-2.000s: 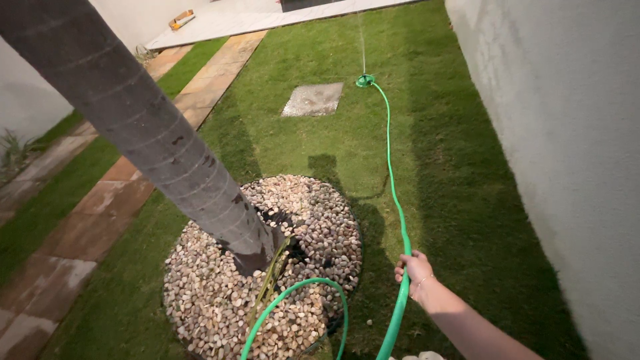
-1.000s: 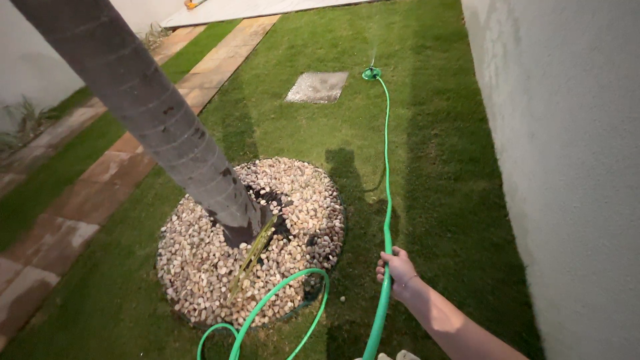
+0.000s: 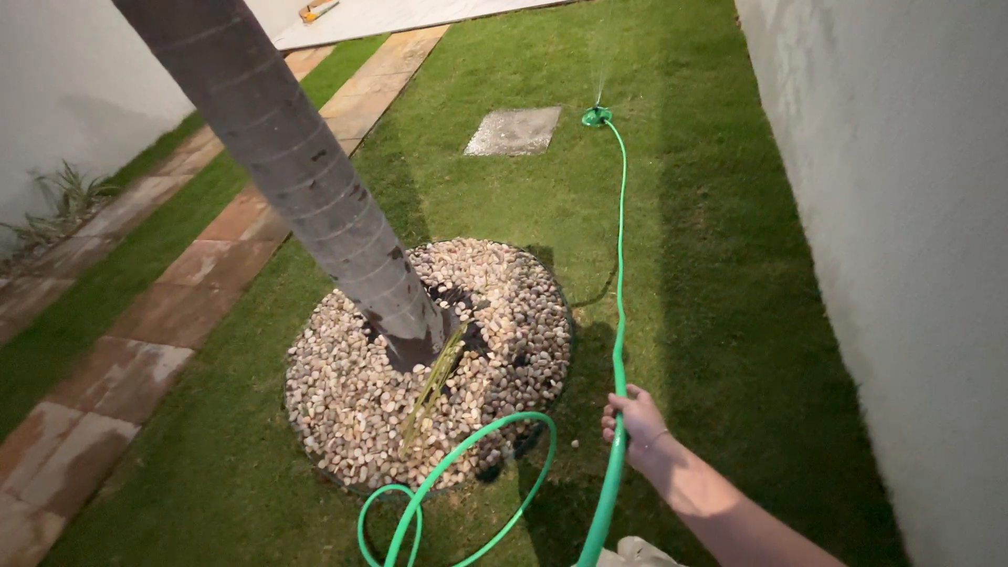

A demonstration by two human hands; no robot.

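My right hand point(image 3: 636, 425) grips a green garden hose point(image 3: 620, 315) at the lower right, with the fingers wrapped around it. From the hand the hose runs up across the lawn to a green sprinkler point(image 3: 597, 116), which sprays thin jets of water upward. Looser loops of green hose point(image 3: 488, 429) lie at the bottom, partly over a round bed of pebbles point(image 3: 346, 409). My left hand is out of view.
A ringed palm trunk point(image 3: 315, 189) rises from the pebble bed and leans to the upper left. A square slab point(image 3: 516, 131) lies in the grass left of the sprinkler. Stone paving strips point(image 3: 189, 291) cross the left side. A pale wall point(image 3: 890, 197) borders the right.
The hose loops near the pebble bed have shifted, and a small second loop now shows at the bottom. My right hand still grips the hose.
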